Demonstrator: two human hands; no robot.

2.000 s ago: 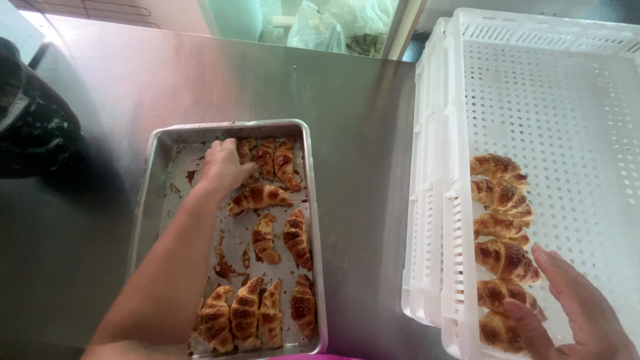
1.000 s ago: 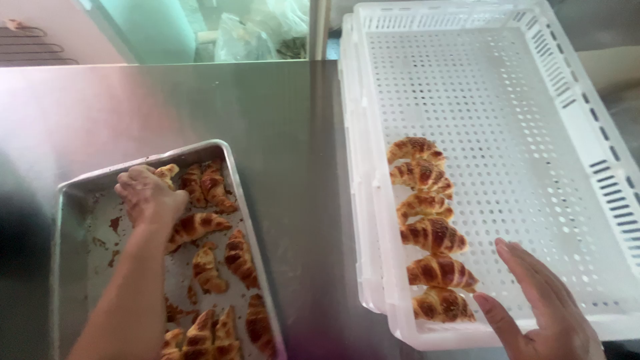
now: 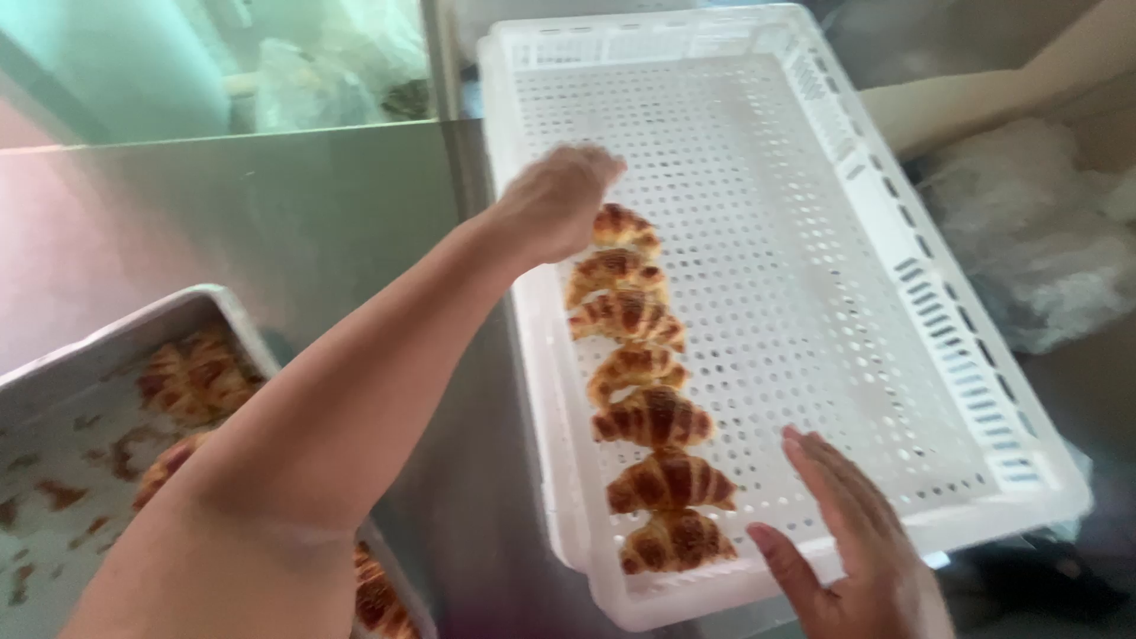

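Several browned croissants point(image 3: 657, 417) lie in a column along the left side of a white perforated plastic crate point(image 3: 754, 266). My left hand point(image 3: 568, 200) reaches over the crate's left wall, beside the farthest croissant point(image 3: 626, 229); its fingers are blurred, and whether they grip anything is unclear. Near the crate's front right corner, my right hand point(image 3: 852, 541) is spread over the rim and holds nothing. At the lower left is a metal baking tray point(image 3: 226, 311) with more croissants point(image 3: 195, 377), partly hidden by my left forearm, and brown baked residue on its bottom.
The tray and crate rest on a metal table point(image 3: 355, 204). Clear plastic bags point(image 3: 311, 89) are beyond its far edge, and more plastic wrapping point(image 3: 1029, 231) lies right of the crate. Another person's arm point(image 3: 958, 111) shows at the upper right.
My left hand has moved right from the baking tray to the crate. One more croissant now lies at the far end of the crate's column. The view has shifted toward the crate.
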